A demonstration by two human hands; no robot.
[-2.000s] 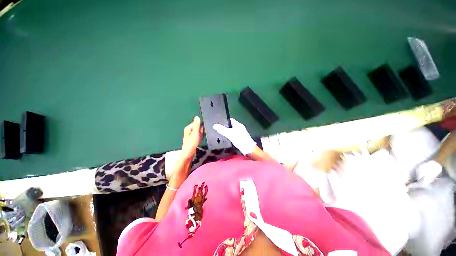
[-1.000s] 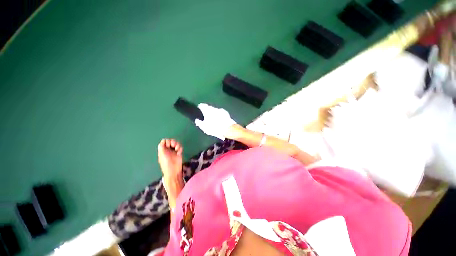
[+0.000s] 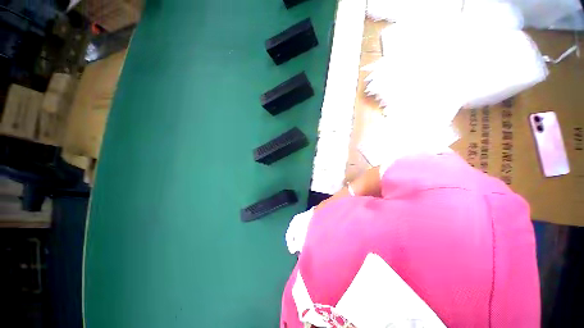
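Observation:
Several black housings lie in a row on the green belt (image 3: 179, 192). The nearest housing (image 3: 269, 205) lies flat, with small slots in its face. Beyond it are a slotted housing (image 3: 280, 146), another housing (image 3: 287, 93) and a further one (image 3: 292, 41). My right hand (image 3: 298, 231), in a white glove, is at the belt's near edge, just beside the nearest housing and apart from it. It is partly hidden by the pink clothing, and its fingers cannot be made out. My left hand is not in view.
A pile of white bubble bags (image 3: 448, 57) lies on printed brown cardboard (image 3: 512, 192) to the right. A pink smartphone (image 3: 549, 144) lies flat on the cardboard. Brown cartons (image 3: 102, 102) stand across the belt. The white edge strip (image 3: 336, 109) runs along the belt rim.
The view has turned to the right. My right hand has let go of the end housing and drawn back to the belt edge. My left hand has left the view.

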